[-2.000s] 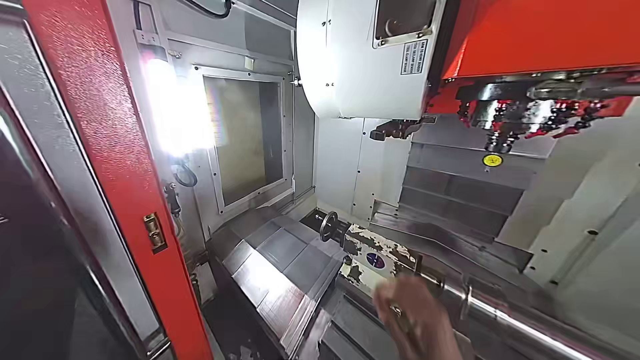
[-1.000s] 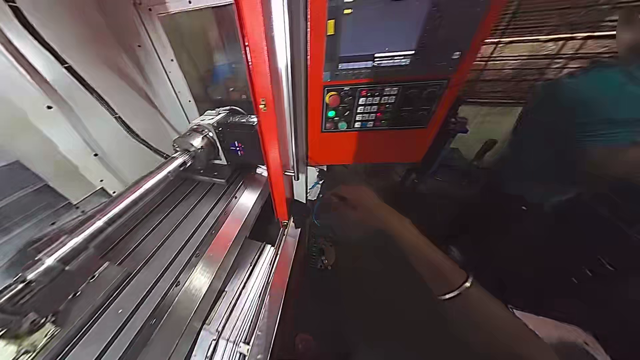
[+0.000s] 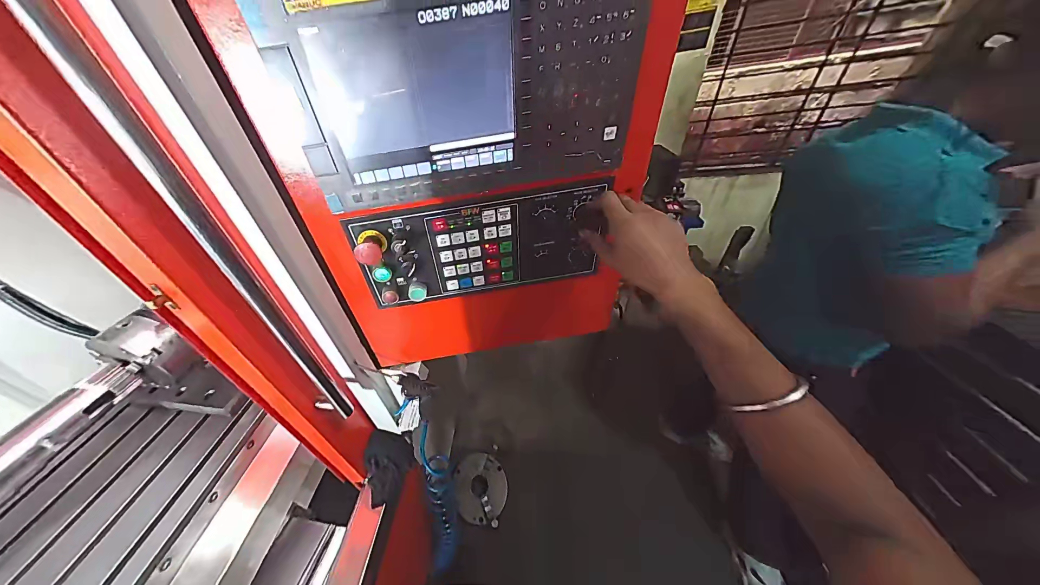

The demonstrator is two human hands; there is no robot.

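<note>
My right hand (image 3: 642, 244), with a metal bangle on the wrist, has its fingers closed around a rotary selector knob (image 3: 588, 216) at the right end of the machine's control panel (image 3: 532, 272). Left of it on the panel are rows of push buttons (image 3: 475, 252), and farther left a red emergency stop button (image 3: 368, 253). Above them is the lit screen (image 3: 414, 89), beside a dark keypad (image 3: 577, 89). My left hand is not in view.
A red machine door frame (image 3: 268, 325) stands at left, beside the slotted machine table (image 3: 122, 496) with a metal shaft (image 3: 65, 414). A coiled blue air hose (image 3: 441, 504) hangs below the panel. A person in a teal shirt (image 3: 902, 195) is close on the right.
The view has swung right from the machine's inside to the control panel. My right hand has moved up from below the panel onto the knob.
</note>
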